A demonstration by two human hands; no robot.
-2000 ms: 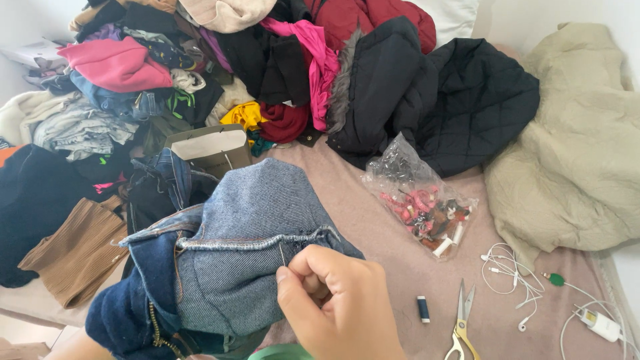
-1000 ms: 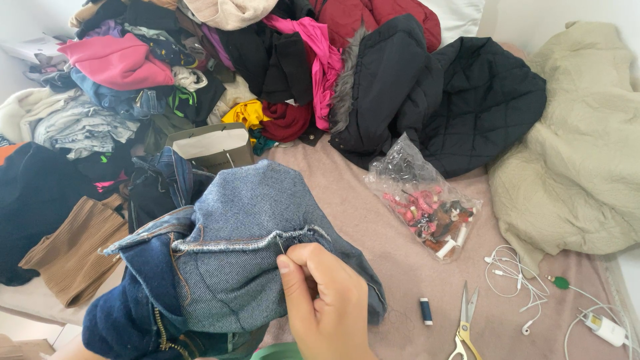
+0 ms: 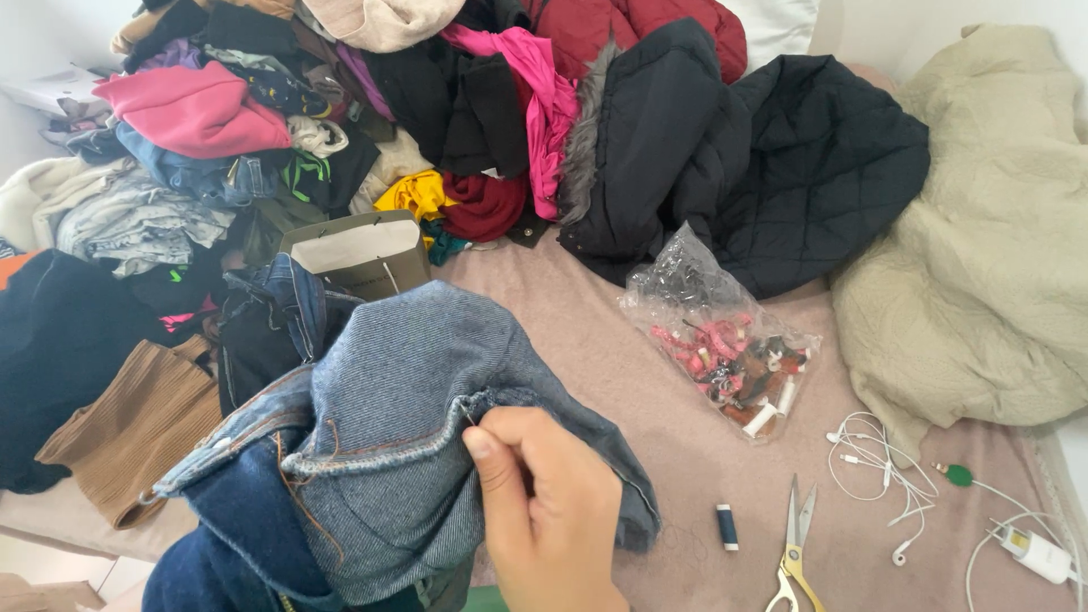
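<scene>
A pair of blue denim jeans (image 3: 399,340), turned inside out, is bunched up in front of me with a frayed seam facing up. My right hand (image 3: 544,501) pinches a thin needle between thumb and index finger at that seam. My left hand is hidden under or behind the denim. Orange thread ends hang from the cloth near the waistband. On the bedcover to the right lie a spool of dark blue thread (image 3: 727,527) and scissors (image 3: 795,544) with gold-coloured handles, their blades slightly apart.
A clear plastic bag (image 3: 722,340) of thread spools lies beyond the jeans. White earphones (image 3: 884,459) and a charger (image 3: 1033,552) with cable are at the right. A clothes pile (image 3: 204,110), a paper bag (image 3: 357,246), a dark padded jacket (image 3: 816,170) and a beige cover (image 3: 986,255) stand behind.
The jeans' fabric has shifted and spreads further right beside my right hand. My right hand stays at the seam with its fingers pinched.
</scene>
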